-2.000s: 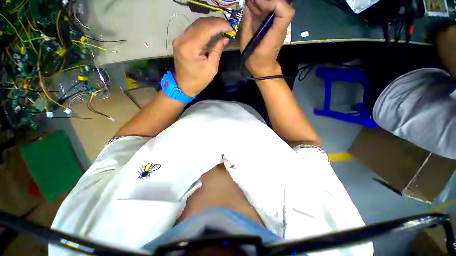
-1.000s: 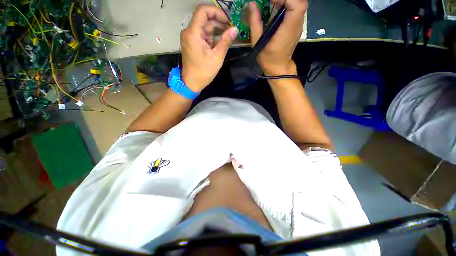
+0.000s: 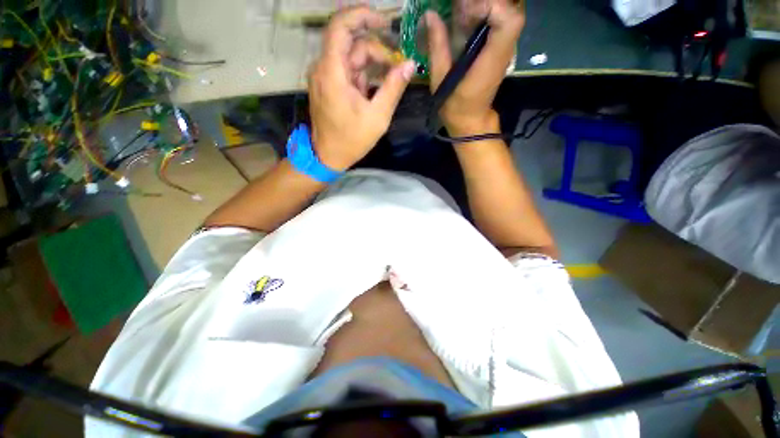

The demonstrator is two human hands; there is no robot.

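Note:
A green circuit board [image 3: 410, 32] is between my two hands at the top edge of the view, partly cut off. My left hand [image 3: 355, 94], with a blue wristband, pinches the board's near end between thumb and finger, beside a small yellow part. My right hand [image 3: 481, 73] holds a black pen-like soldering iron [image 3: 463, 67]; its cord runs down over the wrist. The iron's tip cannot be made out. The right thumb is close to the board; contact is unclear.
A tangled heap of wired board assemblies [image 3: 77, 103] lies at the left. The pale work board [image 3: 231, 51] is behind my hands. A blue stool [image 3: 599, 167], a cardboard box [image 3: 693, 282] and another person's grey sleeve [image 3: 718, 192] are at the right. A green panel [image 3: 96, 272] is lower left.
The green board has turned from nearly face-on to a narrower, edge-on view. Both hands keep their hold. The whole view has shifted slightly.

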